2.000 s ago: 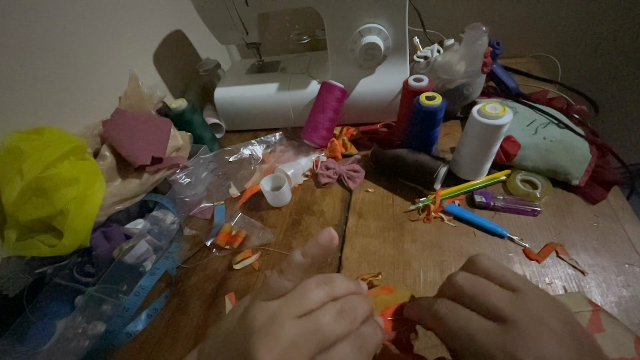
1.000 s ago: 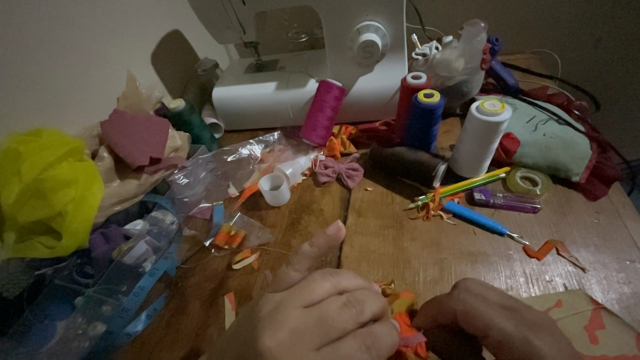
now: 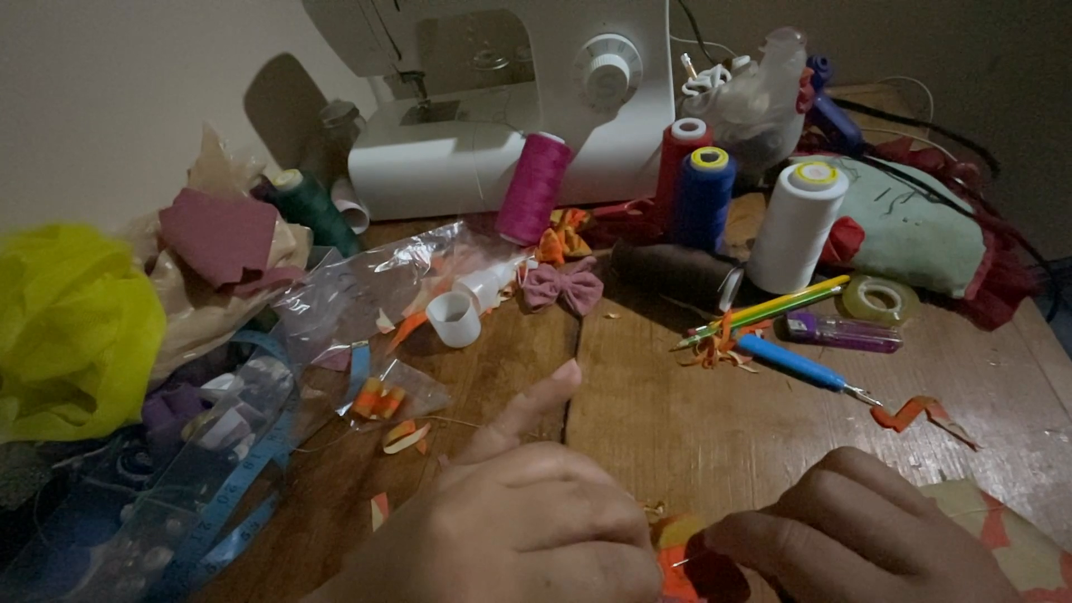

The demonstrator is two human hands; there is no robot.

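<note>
Orange and yellow fabric (image 3: 680, 548) is between my hands at the bottom of the view. My left hand (image 3: 536, 528) grips its left side, index finger stretched out over the wood. My right hand (image 3: 846, 532) pinches at the fabric's right side, where a thin pale sliver, perhaps a needle, shows by the fingertips; the fingers hide most of it. Beyond my hands lie a pink fabric bow (image 3: 563, 286), an orange patterned bow (image 3: 564, 237), a blue-handled seam ripper or similar tool (image 3: 791, 363), and green and yellow pencils (image 3: 775, 308) with orange scraps around them.
A white sewing machine (image 3: 435, 180) stands at the back, with a magenta thread cone (image 3: 533, 188) and a white one (image 3: 796, 228) nearby. A clear plastic box (image 3: 159, 502), blue measuring tape (image 3: 247, 456) and yellow tulle (image 3: 75, 335) crowd the left. Patterned fabric (image 3: 1001, 523) lies at right.
My right hand has shifted slightly around the fabric, its fingers staying close to it. My left hand keeps its grip with the index finger extended.
</note>
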